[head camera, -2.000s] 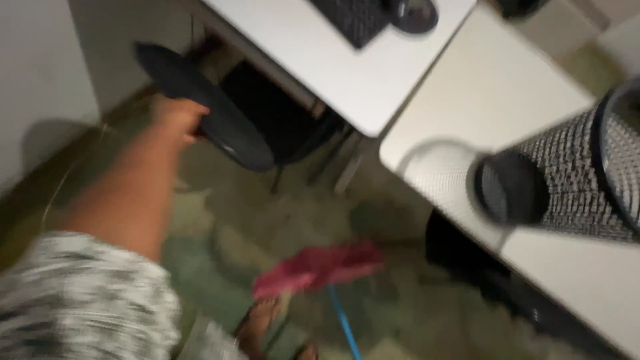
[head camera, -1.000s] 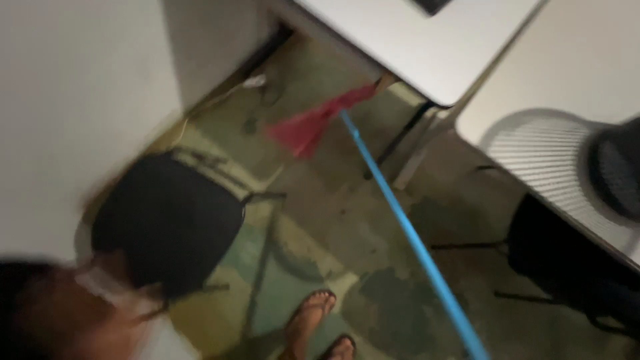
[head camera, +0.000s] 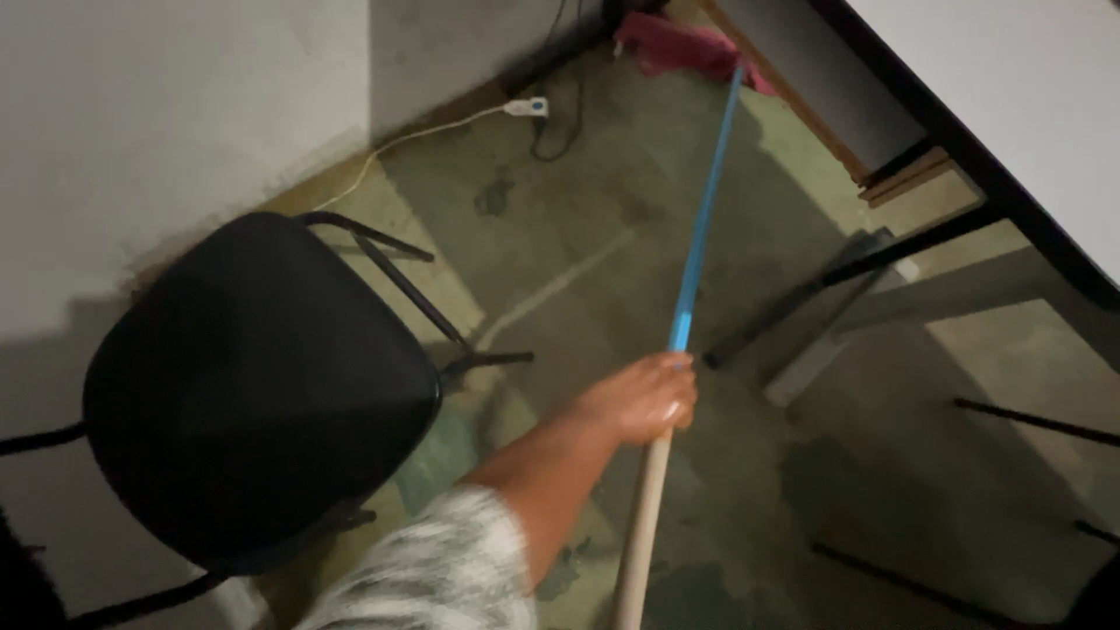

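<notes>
My left hand [head camera: 656,398] is closed around a long pole [head camera: 696,262], blue on its upper part and pale below the hand. From my hand the pole runs away over the mottled green floor to a dark pink cloth [head camera: 678,45] at its far end. That cloth lies on the floor by the wall, partly hidden under the edge of a desk. Out of view is my right hand, and the pole's near end passes the bottom edge of the view.
A black chair [head camera: 262,394] stands at the left by the wall. A white power strip [head camera: 527,107] with cords lies on the floor near the wall. At the right are a white-topped desk [head camera: 1006,105] and its legs, with thin black metal legs [head camera: 910,582] lower down.
My left hand, on a black chair two seconds ago, now grips the pole. The chair has moved from beside the desk to the wall. The pink cloth has moved farther away, under the desk's edge.
</notes>
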